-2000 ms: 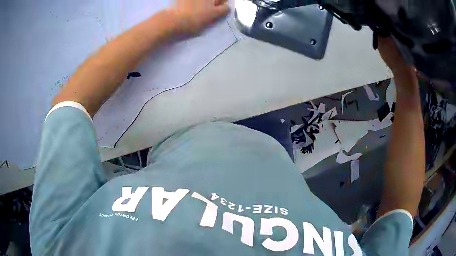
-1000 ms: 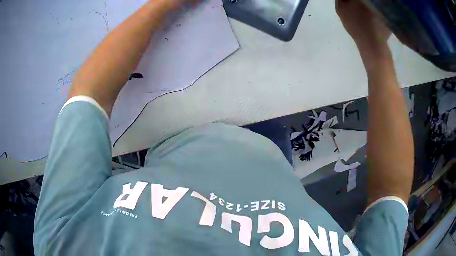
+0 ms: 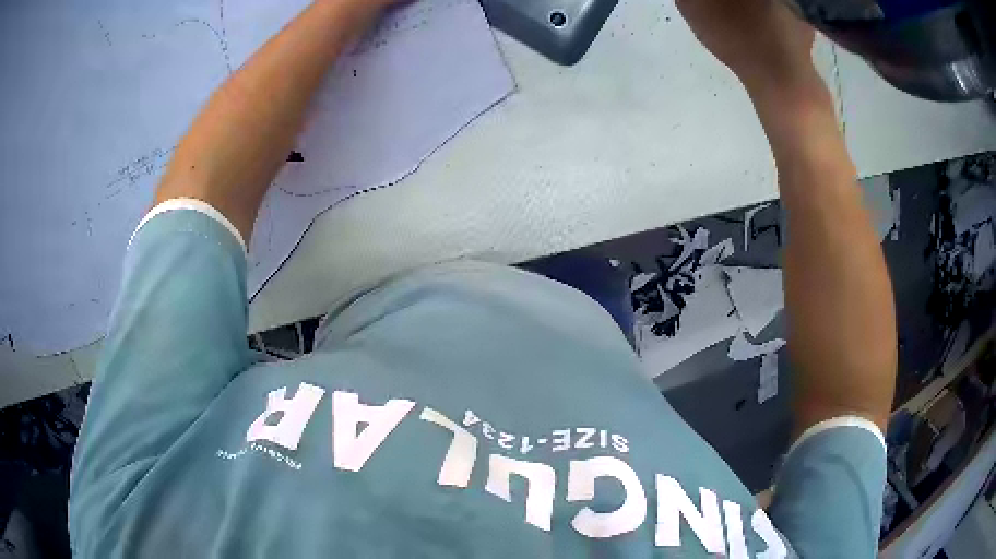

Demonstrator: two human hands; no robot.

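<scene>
The cutting machine's base plate (image 3: 557,24), grey with a screw, shows at the top edge, partly cut off. Its dark and blue motor body (image 3: 928,49) is at the upper right. My right hand (image 3: 754,31) is at the top edge beside the motor body; its fingers are out of the picture, so its hold cannot be told. My left forearm reaches over the paper marker (image 3: 393,120), and my left hand is cut off by the top edge. The marker lies on the fabric lay, whose thin dark edge curves down to the left. The knife is not visible.
The pale table (image 3: 612,142) runs across under the paper, its near edge close to my body. Below it to the right, paper and dark fabric scraps (image 3: 699,295) lie on the dark floor. A wooden-edged shelf or rack (image 3: 950,404) is at the lower right.
The base plate has moved up and left, mostly out of the picture. The motor body and my right hand have also shifted up, and my right arm has moved left. My left hand has left the picture.
</scene>
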